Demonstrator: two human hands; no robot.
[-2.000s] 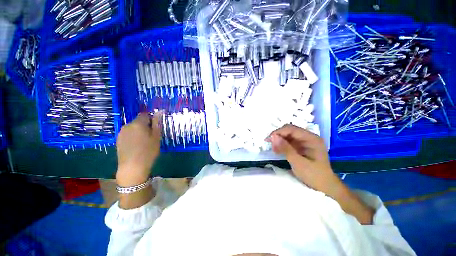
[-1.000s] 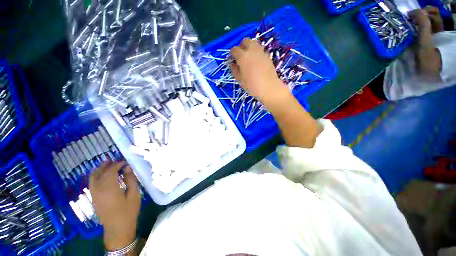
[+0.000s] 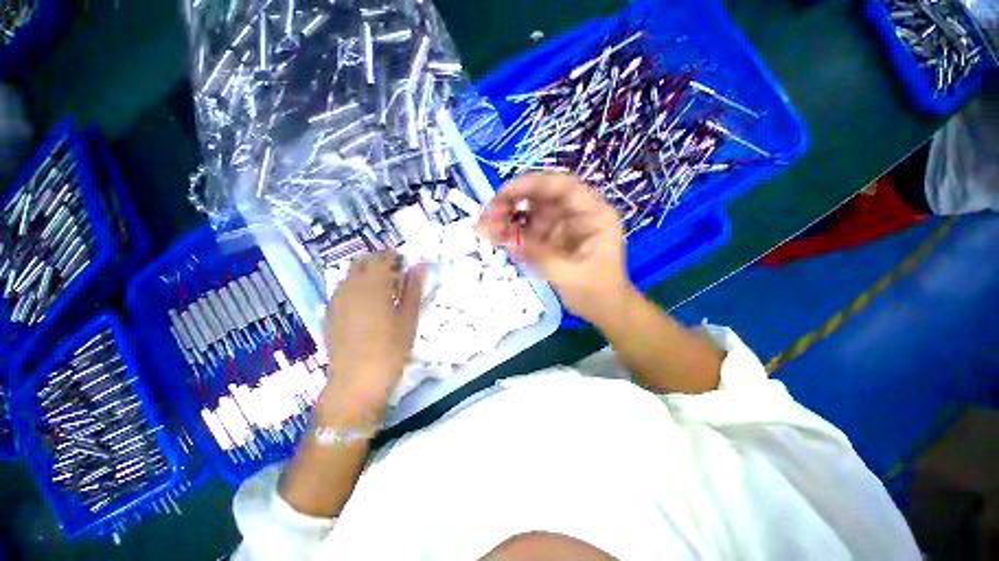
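Observation:
My right hand (image 3: 564,236) is raised over the right edge of the white tray (image 3: 536,342). Its fingers are closed on a small part with a dark red portion, likely a thin rod; most of it is hidden. My left hand (image 3: 378,318) is over the heap of small white parts (image 3: 471,312) in the white tray, blurred; whether it holds anything cannot be told. Loose thin rods (image 3: 646,121) lie tangled in the right blue tray (image 3: 791,137). Silver tubes (image 3: 362,214) lie in the white tray beyond the white parts.
A clear plastic bag (image 3: 329,99) of silver tubes covers the white tray's far end. The left blue tray (image 3: 148,290) holds rows of units (image 3: 230,312). Far-left blue bins (image 3: 175,482) hold silver assemblies. Another bin (image 3: 937,99) and a white sleeve (image 3: 964,164) are at the upper right.
My right hand has moved from the rod tray back to the white tray, with a part in its fingers. My left hand has moved right, from the left blue tray onto the white parts. The view has shifted.

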